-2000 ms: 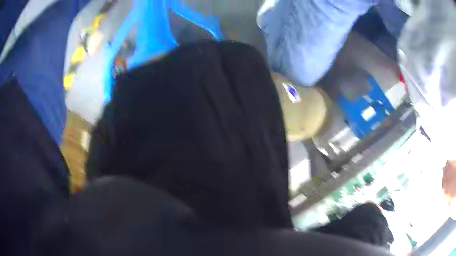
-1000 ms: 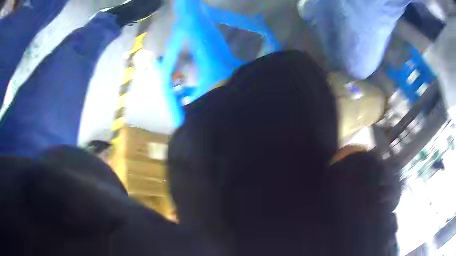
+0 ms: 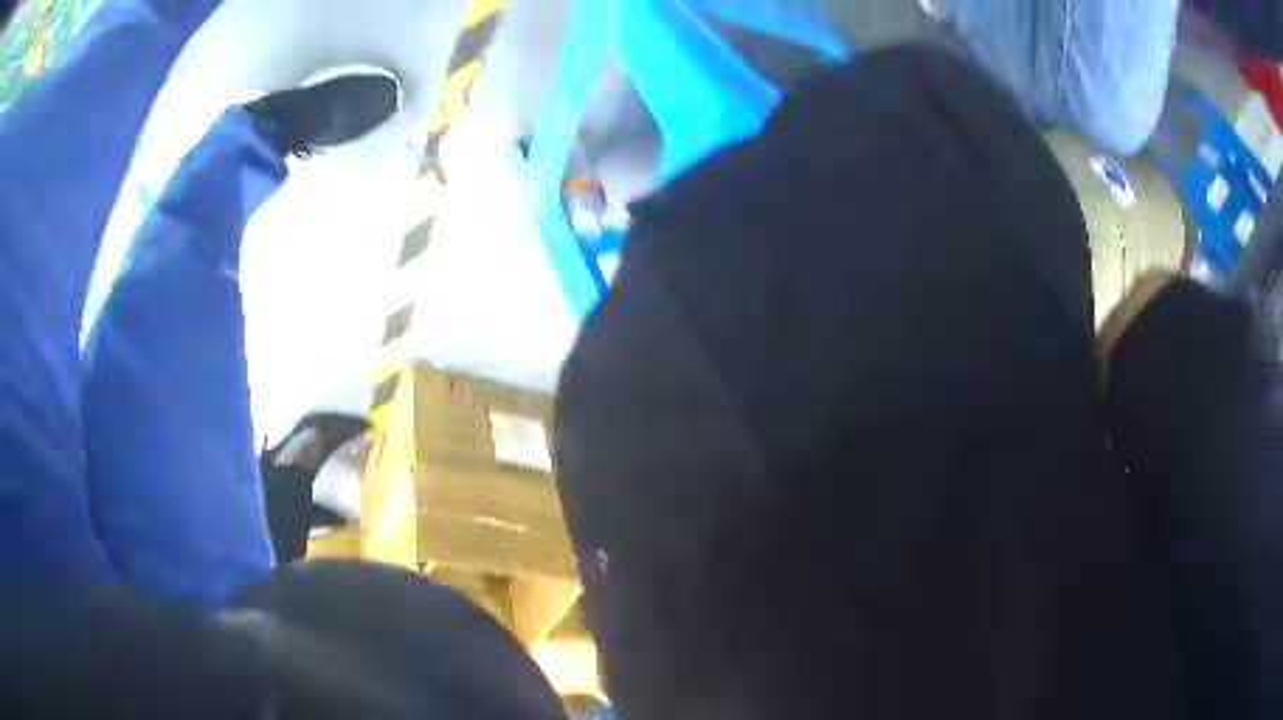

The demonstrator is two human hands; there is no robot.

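Note:
No hand of mine can be made out. Large dark clothing, seemingly the wearer's own, fills the middle and bottom of the view. A bright blue plastic stool (image 3: 690,85) shows behind the dark cloth at the top, its legs splayed. A tan-brown carton (image 3: 486,457) with a pale label stands at the lower left of centre, partly hidden by the dark cloth. An open carton part (image 3: 542,608) shows below it. A tan drum or roll (image 3: 1133,232) with a small blue-white label is at the right, partly covered by dark cloth.
A person's blue-clad leg (image 3: 176,352) and dark shoe (image 3: 338,110) are at the left. Yellow-black floor tape (image 3: 411,246) runs down the glaring floor. Another person's light-blue trouser leg (image 3: 1119,63) is at the top right, near a blue slotted object (image 3: 1221,183).
The view has swung, so the stool, drum and carton sit further right. More of the carton, floor tape and the person's leg and shoe shows. The bright white area at lower right has left view.

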